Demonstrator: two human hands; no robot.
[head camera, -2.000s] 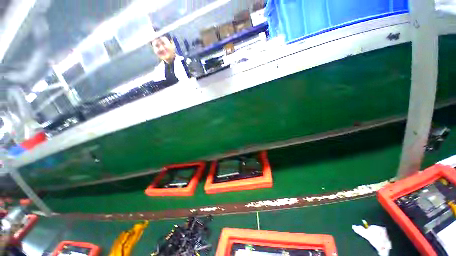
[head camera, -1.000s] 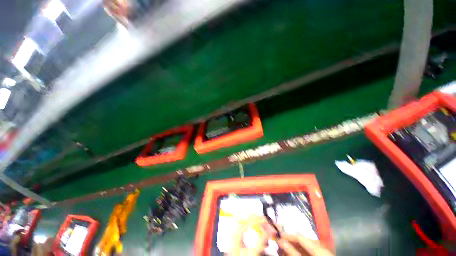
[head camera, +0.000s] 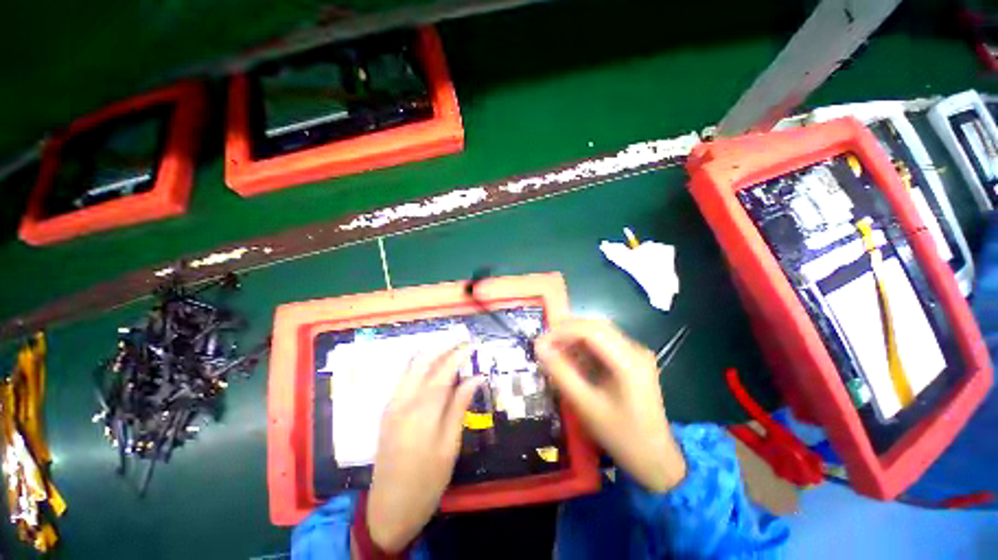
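Observation:
An open tablet unit (head camera: 361, 399) with a white battery and a circuit area lies in an orange-red foam frame (head camera: 287, 416) in front of me. My left hand (head camera: 421, 432) rests over the middle of the unit, its fingertips at the circuit area; whether it holds anything is not clear. My right hand (head camera: 607, 388) is at the unit's upper right, with its thumb and finger pinched on a thin black flex part (head camera: 498, 312). The part's dark end sticks up over the frame's top edge. The fingertips partly hide the board.
A dark pile of flex parts (head camera: 175, 377) and orange ribbons (head camera: 27, 438) lie left. Two framed units (head camera: 345, 153) lie beyond the brown strip. At right are a white scrap (head camera: 648, 268), tweezers (head camera: 672, 348), red-handled pliers (head camera: 775, 443) and another framed unit (head camera: 717, 235).
The view has tilted down, losing the person and the shelves, and the framed unit now shows whole. Both hands, blurred at its lower edge one second ago, now show clearly over it.

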